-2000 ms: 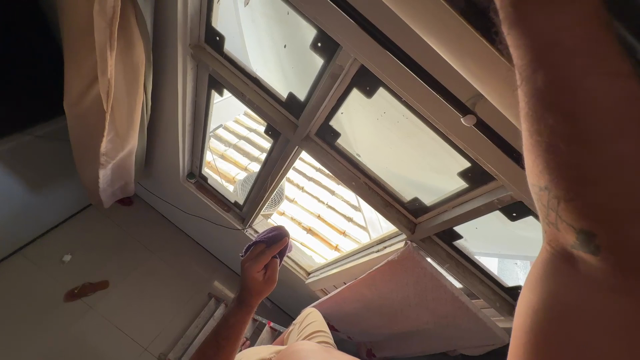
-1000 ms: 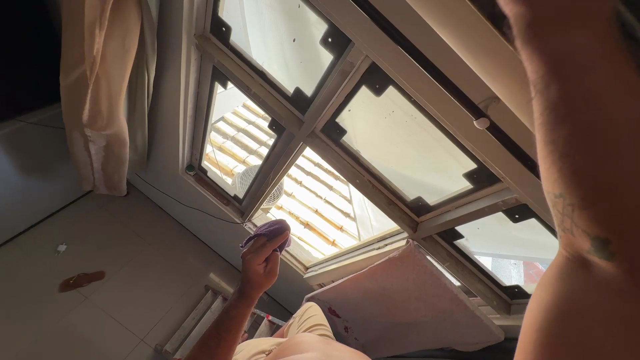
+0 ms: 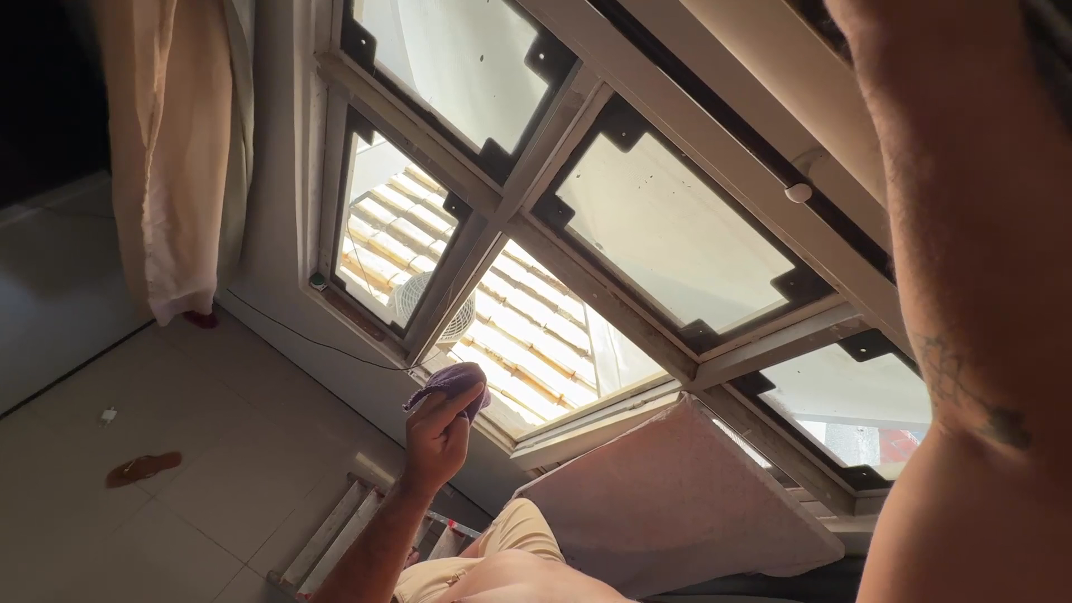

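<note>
My left hand is raised near the lower sill of the window and grips a crumpled purple cloth. Just beyond the cloth is an opening in the metal window frame, through which a sunlit tiled roof shows. Glass panes with dark corner pieces fill other parts of the frame, such as the large pane above the opening. My right arm reaches up along the right edge of the view; its hand lies beyond the top edge, so what it holds or touches is hidden.
A ladder stands below my left arm. A pale padded panel or mattress leans under the window. A curtain hangs at the left, and a brown flip-flop lies on the tiled floor. A black rod runs above the window; a thin cable crosses the wall.
My left hand, still gripping the purple cloth, stays close to the lower edge of the window opening. The view has shifted slightly.
</note>
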